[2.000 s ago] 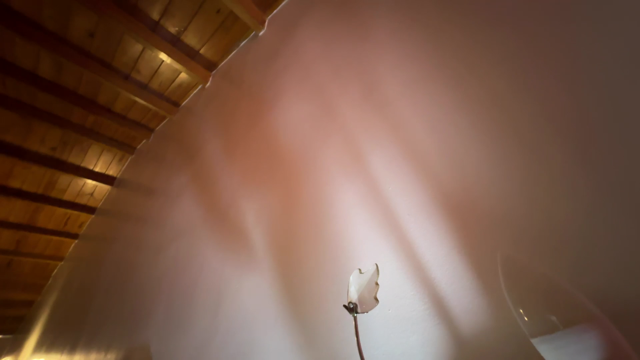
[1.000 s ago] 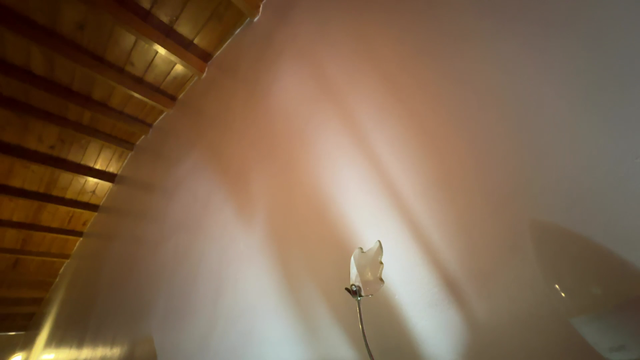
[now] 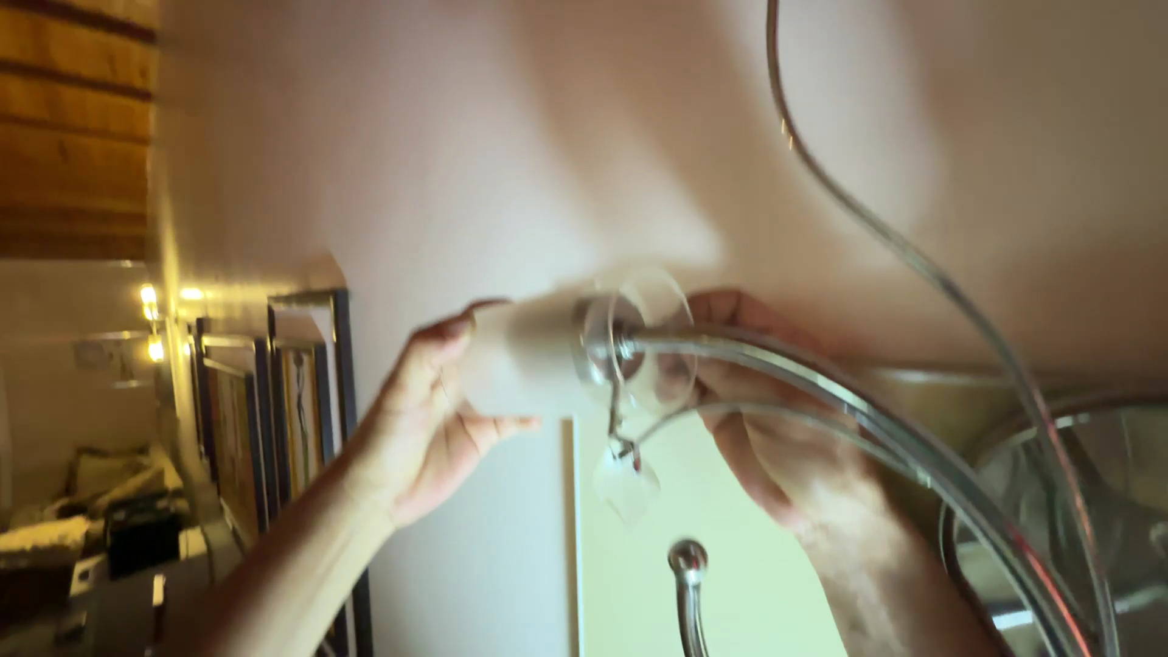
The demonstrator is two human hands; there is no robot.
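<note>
A white cylindrical lampshade (image 3: 525, 356) lies sideways at the end of a curved chrome lamp arm (image 3: 776, 351). My left hand (image 3: 438, 411) grips the shade's far left end, thumb above and fingers below. Behind the lamp arm, my right hand (image 3: 757, 401) is raised beside a clear glass disc (image 3: 671, 310) at the shade's right end; the arm and disc partly hide its fingers, so its hold cannot be made out. A translucent leaf-shaped glass ornament (image 3: 628, 484) hangs on a thin metal stem just under the shade.
Another chrome arm with a round tip (image 3: 687, 558) stands below. A thin curved metal rod (image 3: 876, 219) crosses the right side, near a large round glass or mirror piece (image 3: 1095, 484). Framed pictures (image 3: 310, 392) hang on the wall at left, under a wooden ceiling (image 3: 73, 137).
Both hands, the white shade and the chrome arms now show; the earlier frames show none of them plainly. The view has shifted strongly, bringing in the framed pictures.
</note>
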